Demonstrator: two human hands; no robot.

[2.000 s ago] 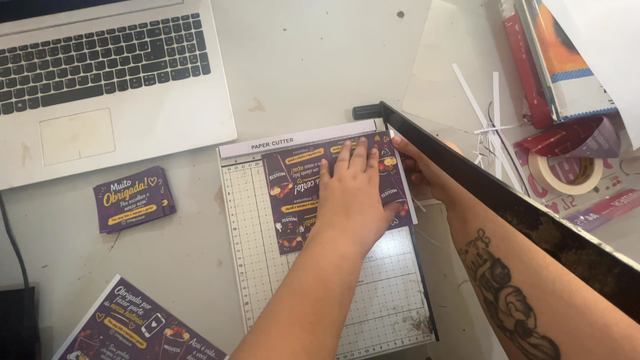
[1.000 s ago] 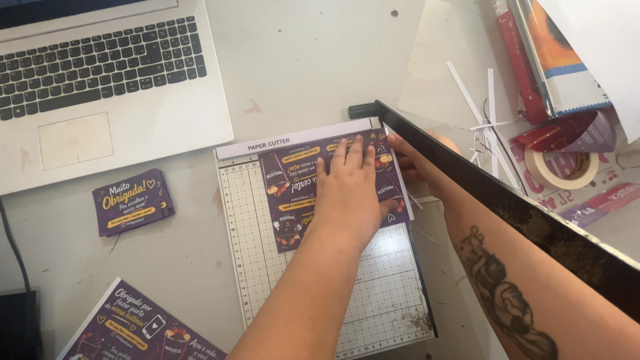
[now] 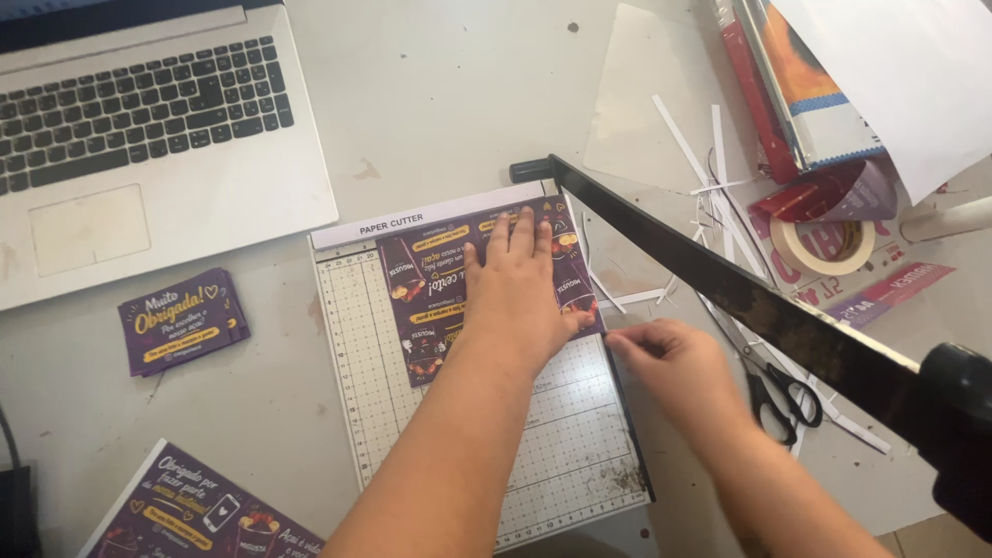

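A purple printed card sheet (image 3: 425,298) lies on the gridded bed of a paper cutter (image 3: 558,457). Pressing it flat, my left hand (image 3: 515,294) has its fingers spread and its thumb near the sheet's right edge. My right hand (image 3: 670,360) is at the sheet's lower right corner, thumb and forefinger pinched together at the bed's edge; whether they hold the corner cannot be told. The cutter's black blade arm (image 3: 721,287) is raised, slanting to the lower right above the right hand.
An open laptop (image 3: 232,170) is at upper left. Below it are a stack of purple cards (image 3: 182,325) and another printed sheet (image 3: 194,511). Right of the cutter lie scissors (image 3: 783,395), paper strips (image 3: 725,209), a roll of masking tape (image 3: 864,248) and packets under white paper (image 3: 907,77).
My right hand has moved from the sheet's right side near the blade down to its lower right corner. The scissors, earlier hidden by the right arm, now show. My left hand stays on the sheet.
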